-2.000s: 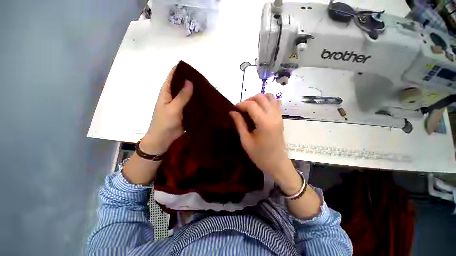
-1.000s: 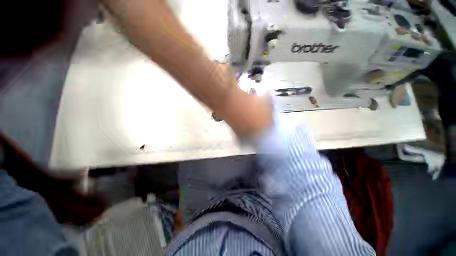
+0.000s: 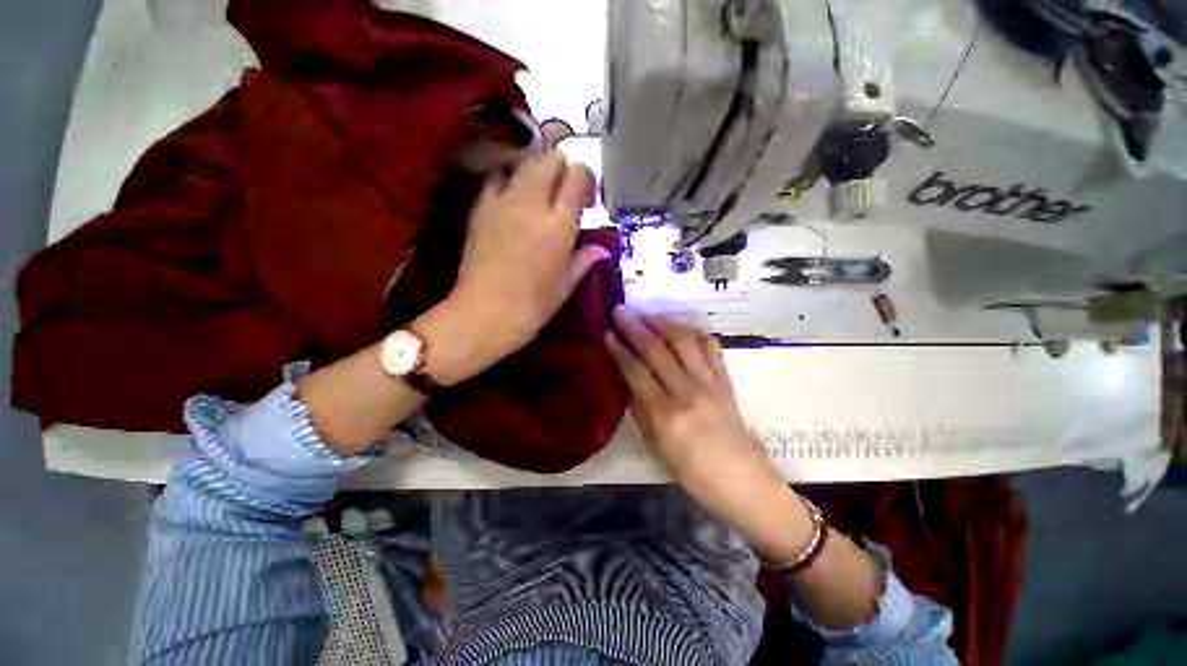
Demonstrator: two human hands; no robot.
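Observation:
A large dark red garment piece (image 3: 326,195) lies bunched on the white table left of the machine, its right edge at the lit needle area (image 3: 641,254). My left hand (image 3: 527,247) is on the cloth just left of the needle, thumb towards the edge, fingers bent around a dark fold. My right hand (image 3: 670,377) lies with fingertips on the cloth's edge just below the needle. The presser foot is lost in the bright violet-white light. The white sewing machine head (image 3: 729,117) stands above.
Thread snips (image 3: 827,271) and a small brown item (image 3: 885,310) lie on the machine bed right of the needle. Sunglasses (image 3: 1106,65) rest on the machine. Printed scale marks (image 3: 846,444) run along the front table edge. More red cloth (image 3: 937,546) hangs below right.
The garment has moved from above my lap onto the table at the left, with its edge at the needle. Both hands are now at the needle area, and the view is closer.

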